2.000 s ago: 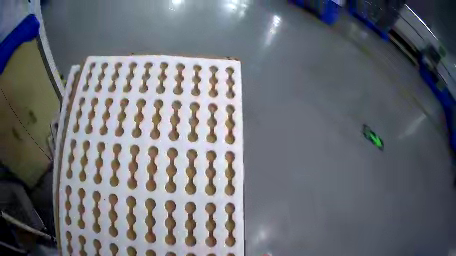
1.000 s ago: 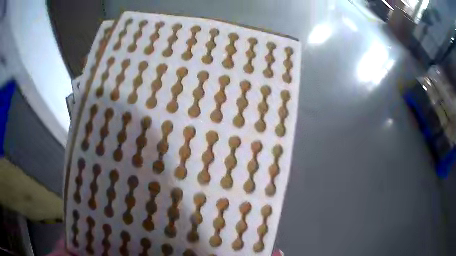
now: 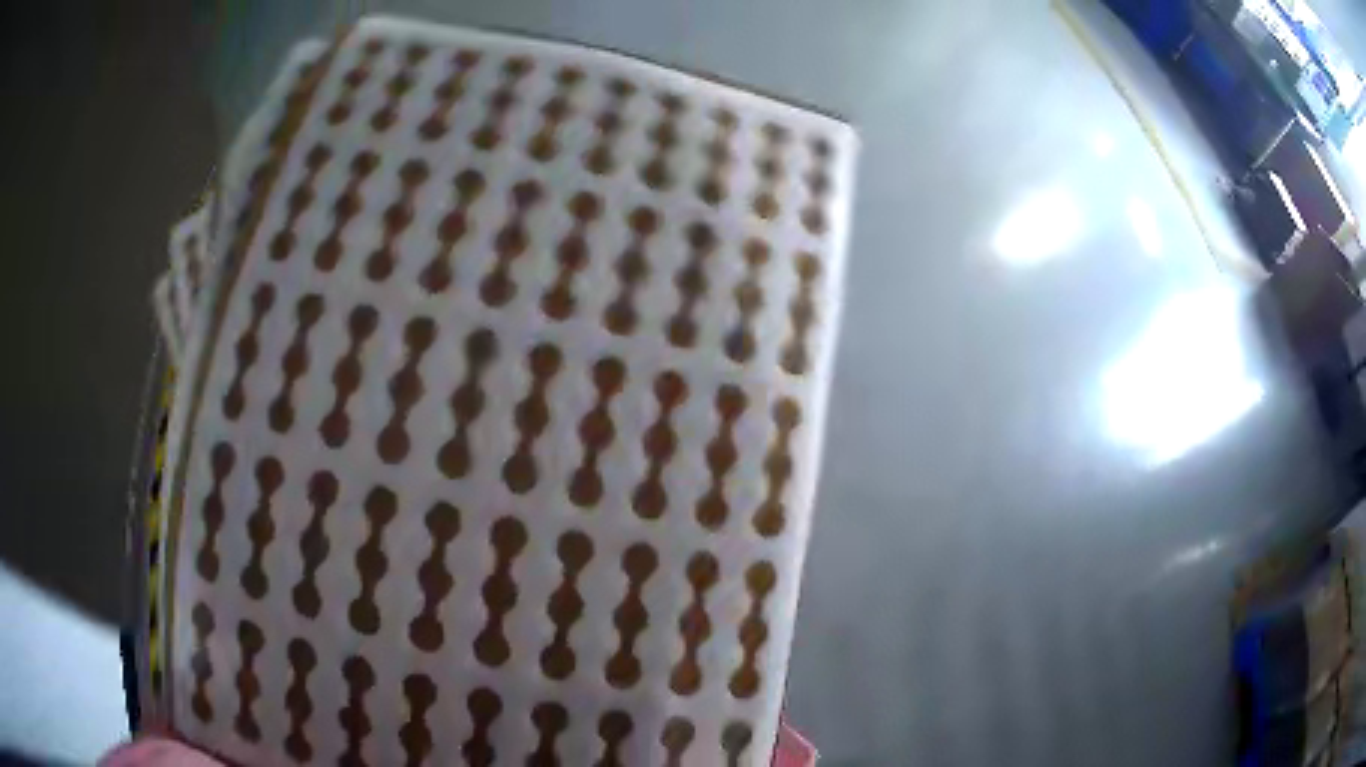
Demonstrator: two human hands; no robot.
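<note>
A stack of white foam trays [image 3: 502,405] with rows of brown dumbbell-shaped cutouts fills the left and middle of the view. It is tilted, and more sheets show unevenly under its left edge. My left hand [image 3: 162,752] shows as a small pink part at the stack's lower left edge, cut off by the frame. My right hand [image 3: 796,745] shows as a small pink part at the lower right edge, also cut off. The hands hold the stack between them; the fingers under it are hidden.
Grey glossy floor [image 3: 1019,555] with bright reflections lies beyond and right of the stack. A yellow floor line [image 3: 1154,120] runs at the upper right. Blue and brown items [image 3: 1300,659] stand at the lower right edge. Blurred equipment lines the upper right. A yellow-black striped edge [image 3: 156,525] shows at left.
The stack stays in front of me and has shifted slightly left since a second ago. The surroundings have changed as my view moved; the pale bench edge at upper left is gone.
</note>
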